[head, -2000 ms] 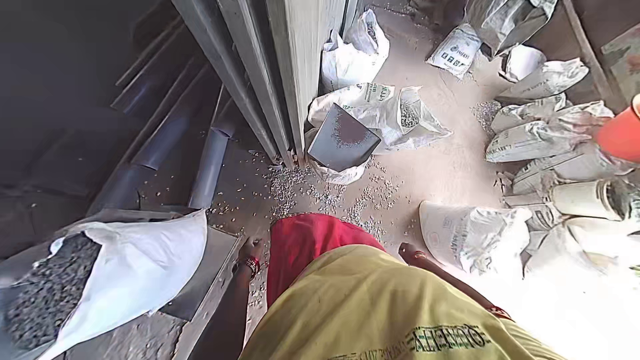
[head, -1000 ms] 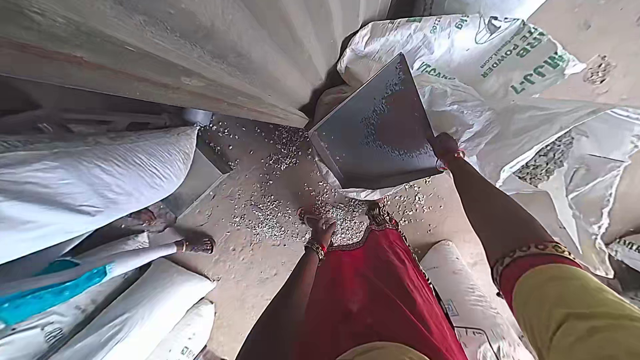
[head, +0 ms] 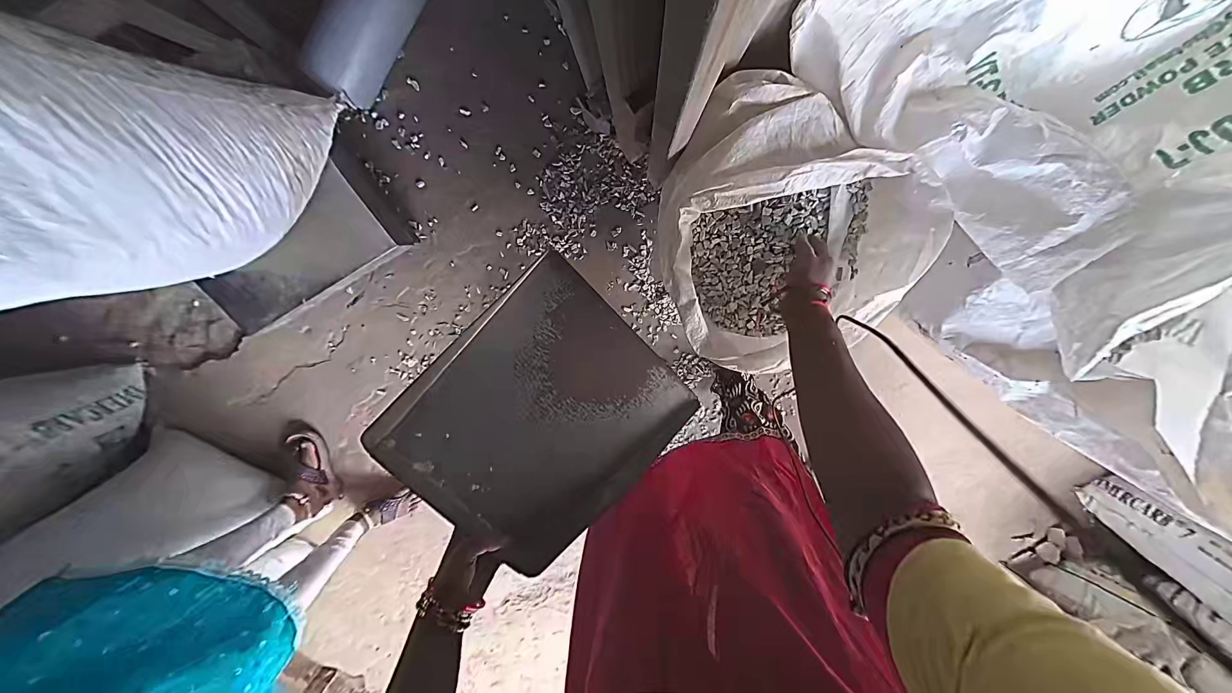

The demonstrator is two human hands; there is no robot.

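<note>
My left hand [head: 469,570] grips the near edge of a dark, shallow metal tray [head: 529,414], held tilted over the floor. Fine pale grit clings in a patch on its surface. My right hand [head: 811,265] reaches into an open white woven sack [head: 712,197] to the right of the tray. Small grey-brown chips [head: 741,260] fill the sack, and my fingertips touch them. Whether those fingers hold any chips cannot be told.
Chips lie scattered on the floor [head: 577,192] beyond the tray. A full white sack [head: 164,164] bulges at the upper left. At the lower left is a person in turquoise [head: 154,626]. Crumpled printed sacks [head: 1039,192] lie at the right, and a dark cable [head: 924,375] runs beside them.
The tray was in my right hand over the sack; now my left hand holds it further left. My right hand has gone into the sack. The view has shifted a lot.
</note>
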